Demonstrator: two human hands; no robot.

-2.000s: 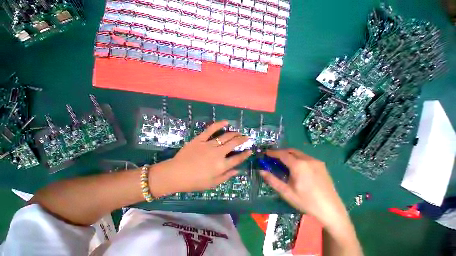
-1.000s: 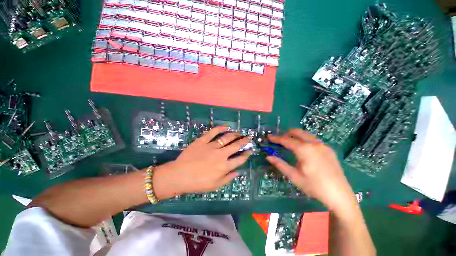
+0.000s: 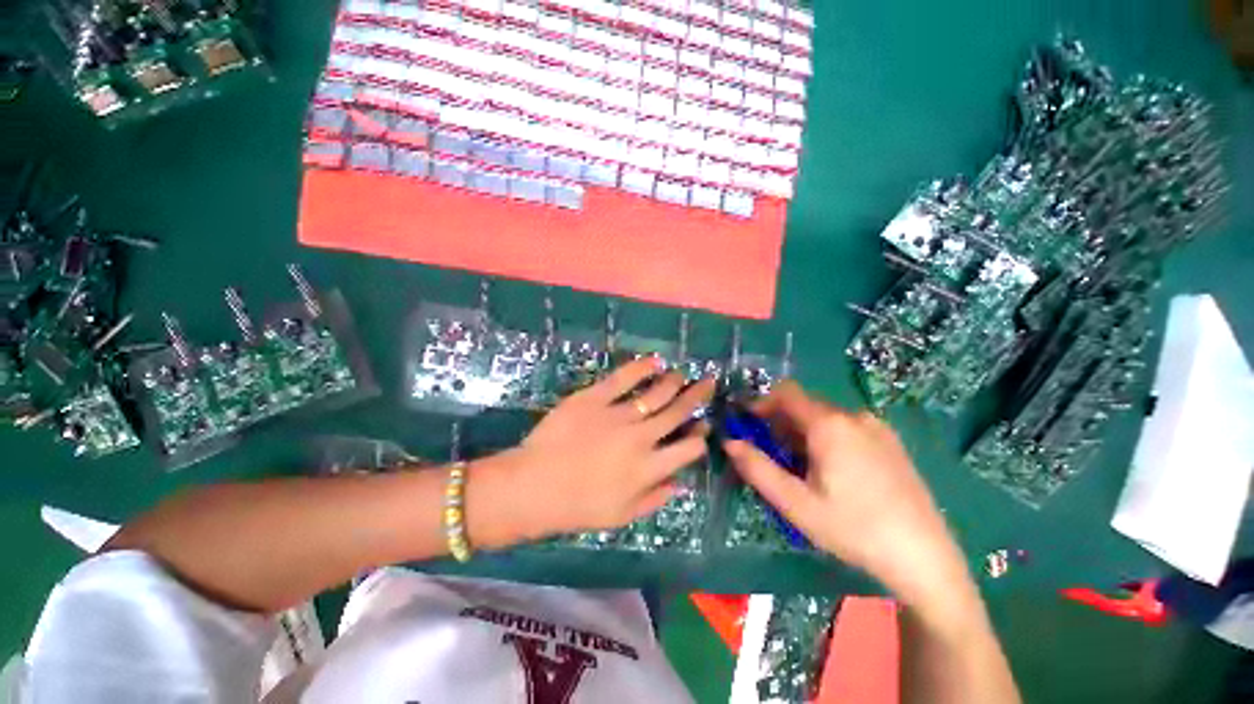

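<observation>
Green circuit boards with upright rods sit in a clear holder [image 3: 461, 360] in front of me. A second row of boards [image 3: 667, 520] lies nearer, partly under my arms. My left hand [image 3: 612, 447] rests palm down over the holder's right part, fingers spread towards its boards; whether its fingertips pinch anything is hidden. My right hand [image 3: 839, 475] is closed around blue-handled cutters [image 3: 773, 461], with their tip at the boards beside my left fingertips. The cutting tip is hard to make out.
A red sheet [image 3: 536, 248] with rows of small white-silver pieces lies beyond. Board heaps stand right [image 3: 1073, 234] and left [image 3: 62, 330]. A smaller clear holder with boards [image 3: 255, 371] lies left. A white box [image 3: 1190, 440] is far right, a red-orange piece [image 3: 860, 653] at the near edge.
The whole view has shifted slightly. My right hand has opened and closed a little around the cutters, whose blue handles now show longer. My left hand stays over the same boards.
</observation>
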